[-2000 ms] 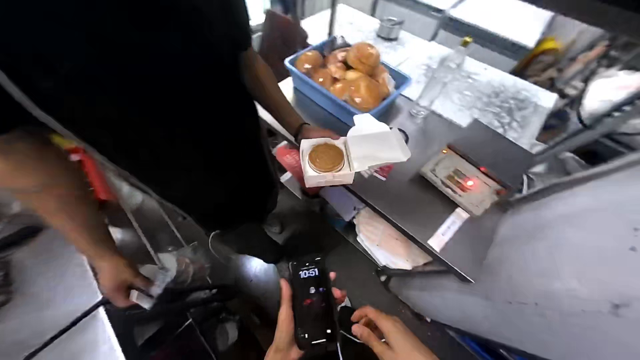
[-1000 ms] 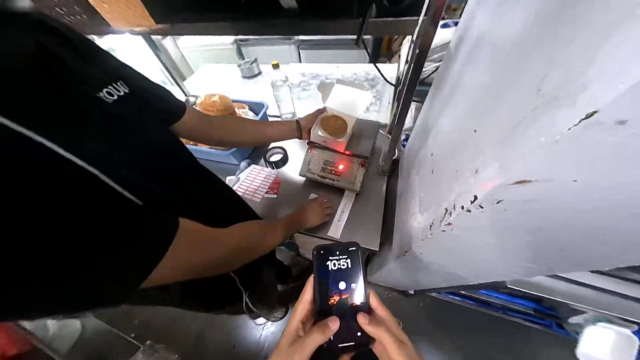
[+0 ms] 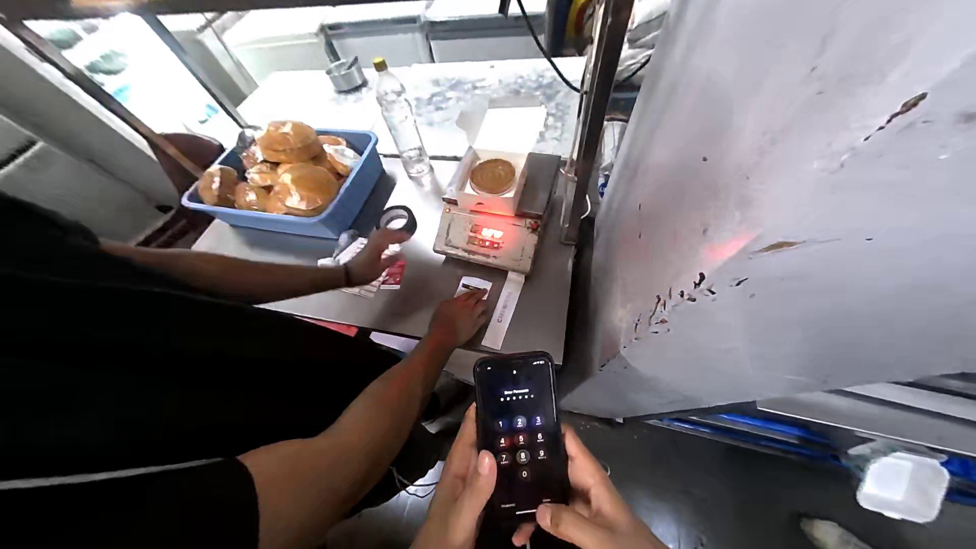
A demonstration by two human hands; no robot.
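Observation:
Both my hands hold a black smartphone [image 3: 521, 450] upright at the bottom centre; its lit screen shows a number keypad. My left hand [image 3: 463, 484] grips the phone's left side, thumb along the edge. My right hand [image 3: 598, 496] supports the right side, its thumb at the lower screen. Beyond the phone, an open white cardboard box [image 3: 488, 203] with a round brown pie or cake [image 3: 492, 176] rests on a digital scale [image 3: 488, 238] with a red lit display. A co-worker's hand [image 3: 457, 316] touches a small white card on the counter; their other hand [image 3: 374, 258] is over printed papers.
A blue plastic basket [image 3: 335, 221] of wrapped buns, a clear bottle [image 3: 404, 126] and a roll of black tape [image 3: 397, 220] are on the metal counter [image 3: 534, 320]. The co-worker's dark-clothed body fills the left. A large grey panel [image 3: 762, 191] stands at right.
The phone screen has gone from a lock screen to a keypad. The co-worker placed the box on the scale, let it go and drew that hand back to the papers.

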